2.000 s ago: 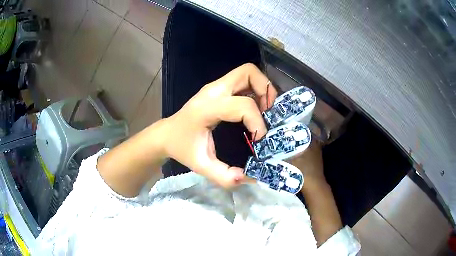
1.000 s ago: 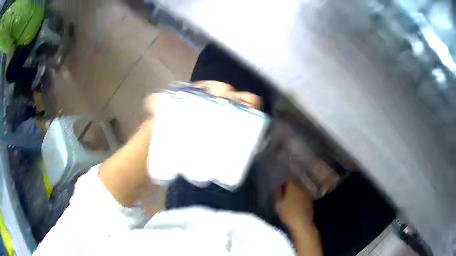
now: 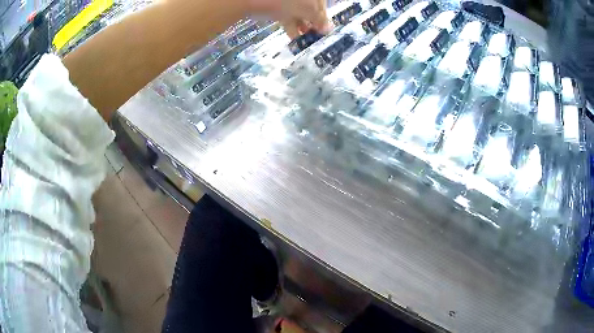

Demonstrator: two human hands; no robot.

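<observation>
My left hand (image 3: 303,14) reaches over the trays at the top, partly cut off by the frame edge. Its blurred fingers close around the upper part of a white electronic unit (image 3: 305,41) with a dark board end. More units with dark board ends (image 3: 370,62) lie beside it in rows in a clear blister tray (image 3: 391,133). White units (image 3: 490,71) fill the pockets farther right. A small reddish, skin-toned patch (image 3: 281,324) shows at the bottom edge; it may be my right hand, but what it holds cannot be told.
Another stack of clear trays (image 3: 218,97) stands at the left. The grey wood-grain bench (image 3: 306,201) has a dark front edge. A dark bundle (image 3: 483,12) lies at the back, a yellow strip (image 3: 81,25) at upper left, and part of a blue basket (image 3: 587,273) at the right edge.
The view has swung from the lap up to the bench and trays. My left hand has moved from above the lap, where it held three fanned units, to the tray. My right hand has mostly left view.
</observation>
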